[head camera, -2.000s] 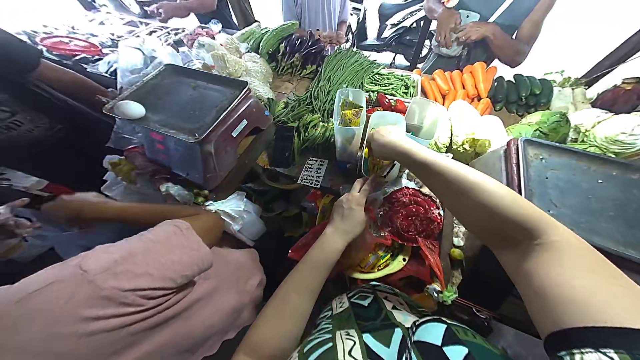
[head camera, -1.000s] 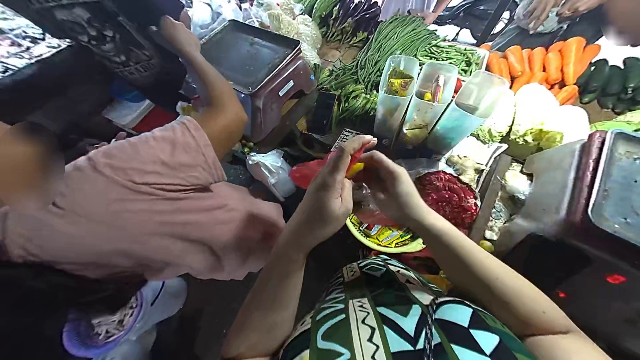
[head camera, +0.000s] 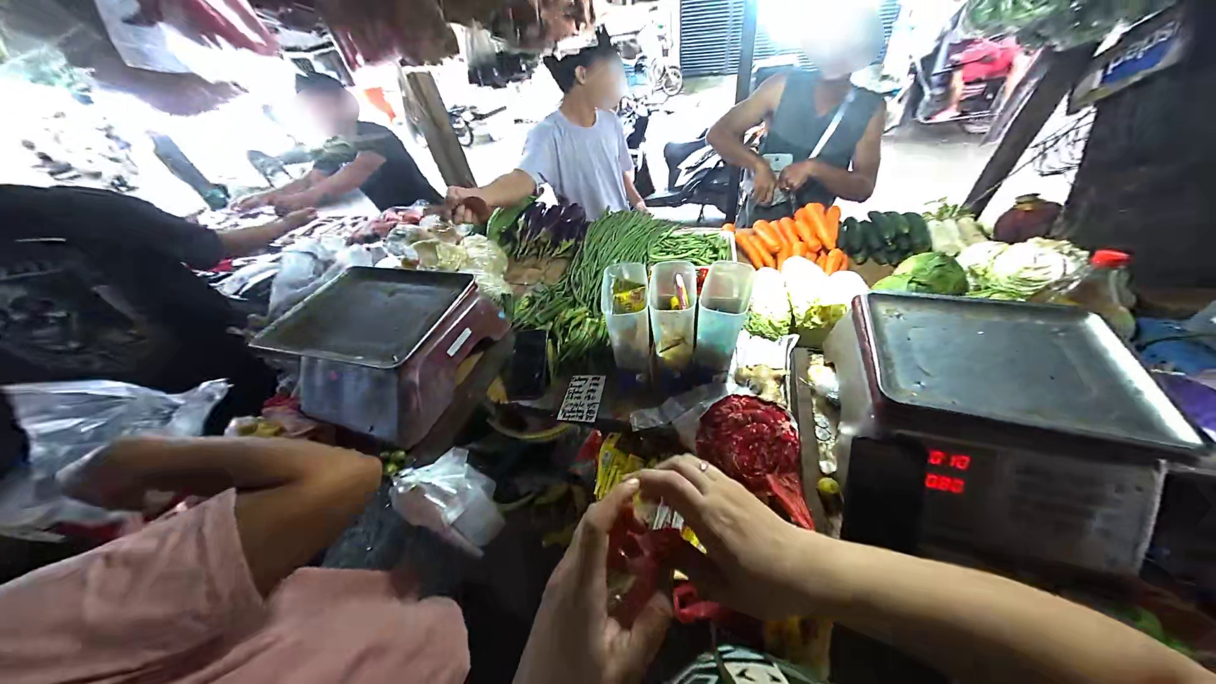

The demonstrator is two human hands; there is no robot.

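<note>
Both my hands are close together low in the middle of the head view. A thin red plastic bag [head camera: 648,560] lies between them, with something yellow and white at it. My left hand [head camera: 594,579] cups the bag from the left, its fingers bent. My right hand [head camera: 722,532], with a ring on one finger, curls over the bag from the right. Just behind the hands are yellow packets [head camera: 617,463] and a mound of dark red shredded stuff [head camera: 748,434] in a red bag. Three clear plastic containers [head camera: 673,318] stand farther back.
A digital scale [head camera: 1026,370] stands at right, another scale [head camera: 375,313] at left. Beans [head camera: 617,256], carrots [head camera: 793,236] and cabbages [head camera: 936,274] lie behind. A co-worker's bent arm [head camera: 275,465] is at left, near a knotted plastic bag [head camera: 451,496]. People stand across the stall.
The view has tilted up. Two seconds ago my right hand was at the clear containers; by one second ago it had come back beside my left hand, at a red bag. The co-worker's arm has lowered since then.
</note>
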